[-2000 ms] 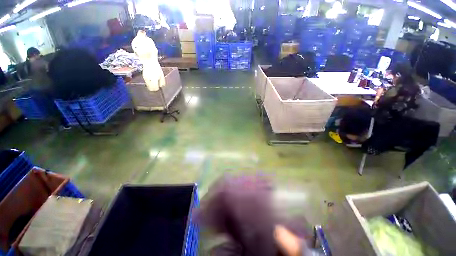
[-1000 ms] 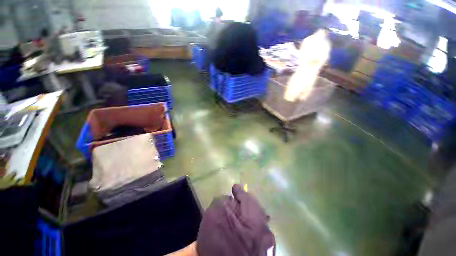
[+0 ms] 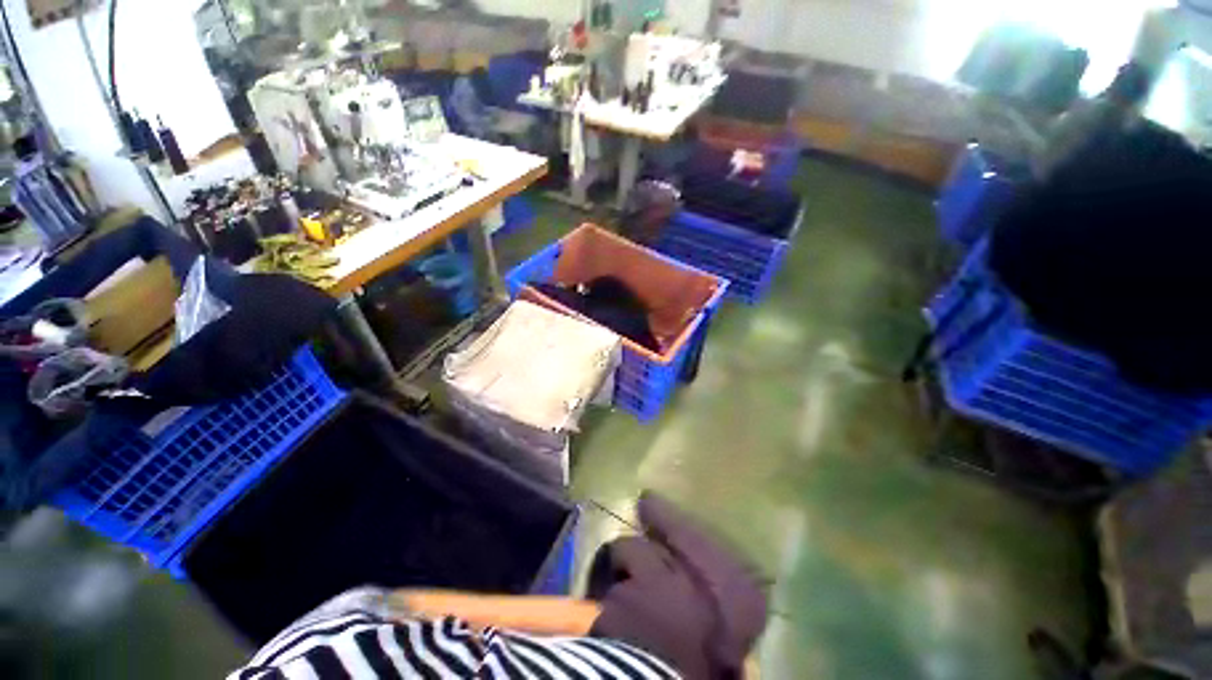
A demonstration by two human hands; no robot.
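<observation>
A dark brown-purple garment piece (image 3: 698,585) is bunched in the air at the bottom centre, right of a dark-lined blue bin. My left forearm, in a black-and-white striped sleeve, reaches in from the left, and my left hand (image 3: 588,615) meets the cloth, which hides its fingers. The cloth hangs up off the floor at that hand. A small skin-coloured patch, perhaps my right hand (image 3: 751,660), shows at the cloth's lower right edge by the picture's rim. Its fingers cannot be made out.
The dark-lined bin (image 3: 386,518) stands in front. Behind it are a beige cloth-topped stack (image 3: 532,359), an orange-lined crate (image 3: 665,286) and a sewing machine (image 3: 359,133) on a table (image 3: 459,199). A blue crate (image 3: 1063,385) heaped with black cloth stands at right on green floor.
The view has swung left from the open floor and mannequin to the bins and sewing tables. The bunched garment stays in front of me, and more of my striped sleeve shows.
</observation>
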